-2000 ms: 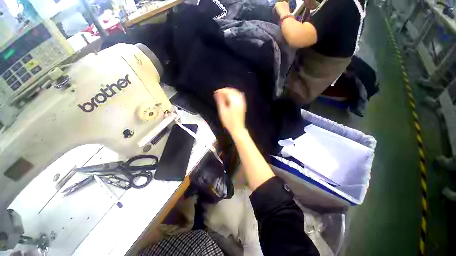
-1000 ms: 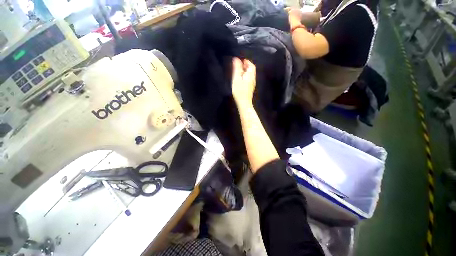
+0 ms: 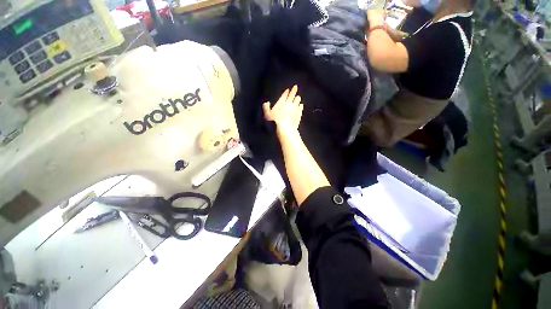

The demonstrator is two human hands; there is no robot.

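Observation:
My right hand [image 3: 286, 113] reaches forward from a black sleeve at the bottom right. It lies on or just above a heap of dark fabric [image 3: 320, 114] beyond the sewing machine. The back of the hand shows, the fingers and thumb are apart, and no held thing shows. Whether the fingertips touch the cloth is hard to tell. My left hand is not in view.
Left: cream brother machine [image 3: 163, 108], control panel [image 3: 54, 45], shears [image 3: 175, 214], pen [image 3: 139, 238], and black flat phone-like rectangle [image 3: 234, 202]. Right: box with white sheets [image 3: 411, 217]. Another person [image 3: 417, 66] is at the back right. Checked lap shows below.
The view has shifted, with the machine now further right in the picture. My right hand has moved over the dark fabric, and its fingers have gone from bent together to spread.

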